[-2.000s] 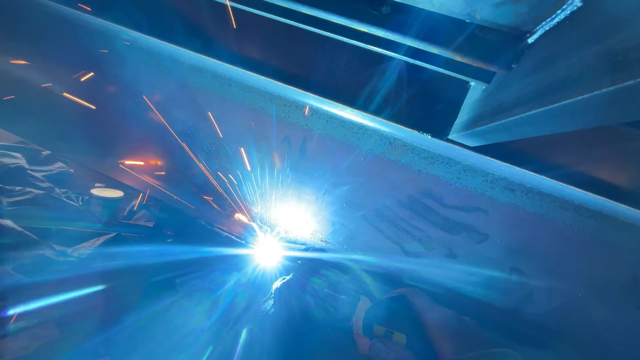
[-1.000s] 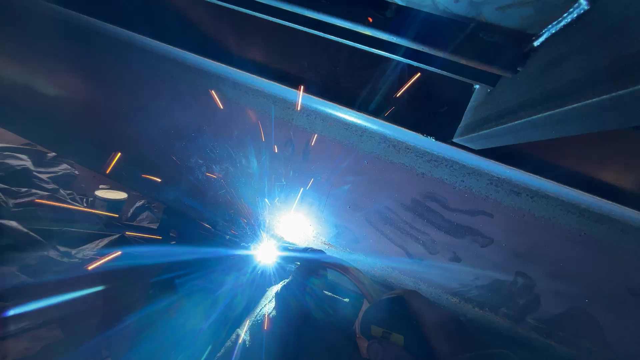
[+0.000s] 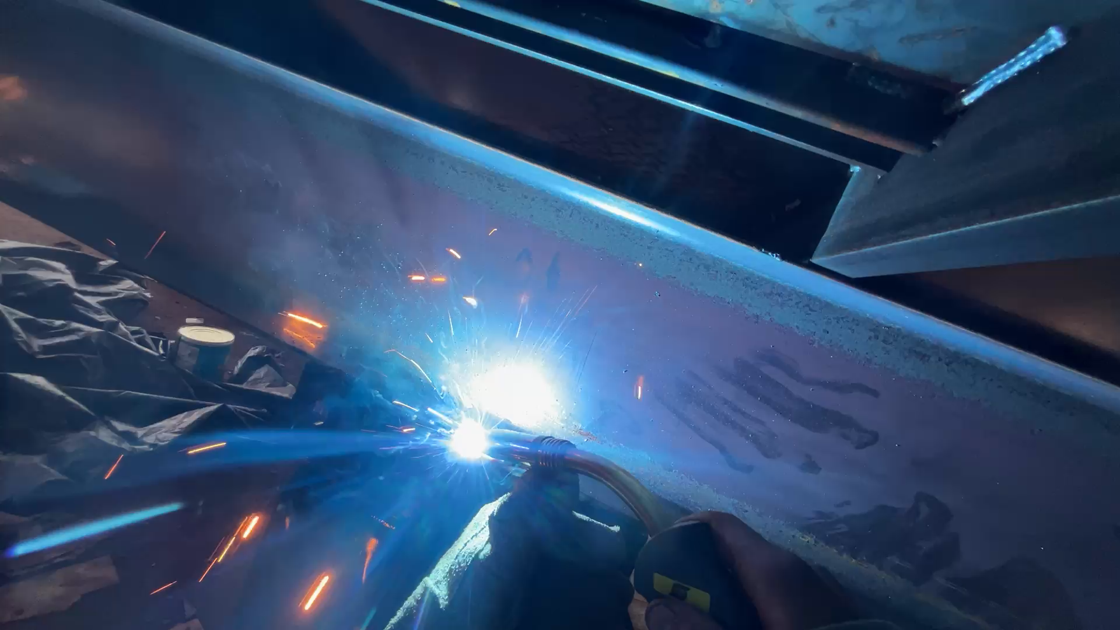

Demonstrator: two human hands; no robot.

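Note:
At the bottom right, my right hand (image 3: pixel 766 560) grips the dark handle (image 3: pixel 691 569) of a welding torch, which bears a yellow mark. The torch's curved metal neck (image 3: pixel 617 479) runs up and left to a white-blue arc (image 3: pixel 470 439), whose glare hides the nozzle tip. A second bright glow lies just above it on a broad steel beam (image 3: pixel 612 324), with dark smears to its right. Below the neck is a dark shape (image 3: pixel 547 525) with a ragged, lit edge; whether it is my gloved left hand cannot be told.
Orange sparks fly left and down from the arc. Crumpled dark plastic sheeting (image 3: pixel 79 350) and a lidded can (image 3: pixel 206 337) are at the left. Beyond the beam's raised edge, steel bars (image 3: pixel 700 83) meet an angled steel plate (image 3: pixel 989 219) with a weld bead (image 3: pixel 1015 66).
The blue glare has shrunk since two seconds ago, and the torch neck and handle show more plainly. The sparks have changed places. The arc has stayed at nearly the same spot.

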